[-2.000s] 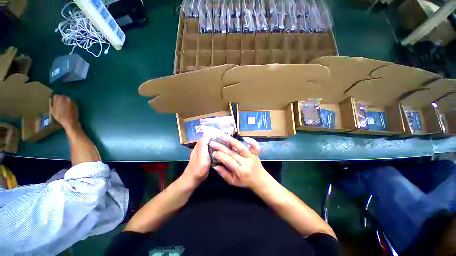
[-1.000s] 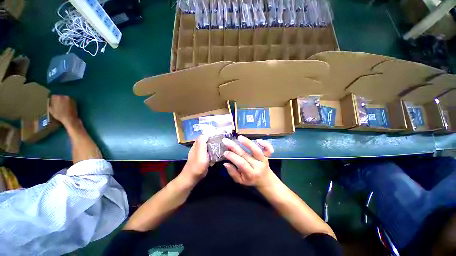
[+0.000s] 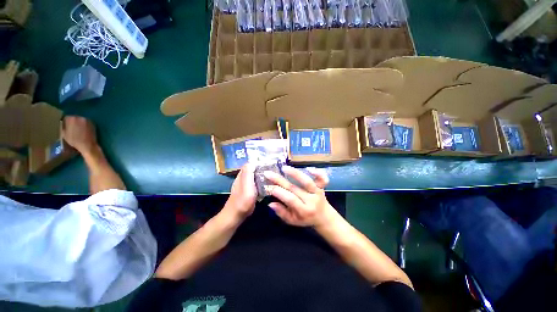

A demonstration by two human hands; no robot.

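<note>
A dark grey-brown bagged unit (image 3: pixel 266 177) is held between my two hands at the table's near edge. Its clear shiny bag top sticks up past the fingers, in front of an open carton (image 3: pixel 218 155) with a blue card in it. My left hand (image 3: pixel 242 194) grips the unit's left side. My right hand (image 3: pixel 300 196) has its fingers over the right side. A second open carton (image 3: pixel 345 146) with a blue card (image 3: pixel 310 142) stands just right. Farther right, another carton holds a bagged unit (image 3: pixel 380 133) beside a blue card.
A divider box (image 3: pixel 238 46) with upright bags at its far side stands behind the lids. More open cartons continue right. At left are a neighbour's hand (image 3: pixel 79 133) on a carton, a grey-blue box (image 3: pixel 83 84), white cables (image 3: pixel 98 39) and a power strip (image 3: pixel 119 27). A person's legs are at right.
My right hand's fingers have shifted off and back over the unit, and more of the unit and its bag top now shows. The unit stays between my hands.
</note>
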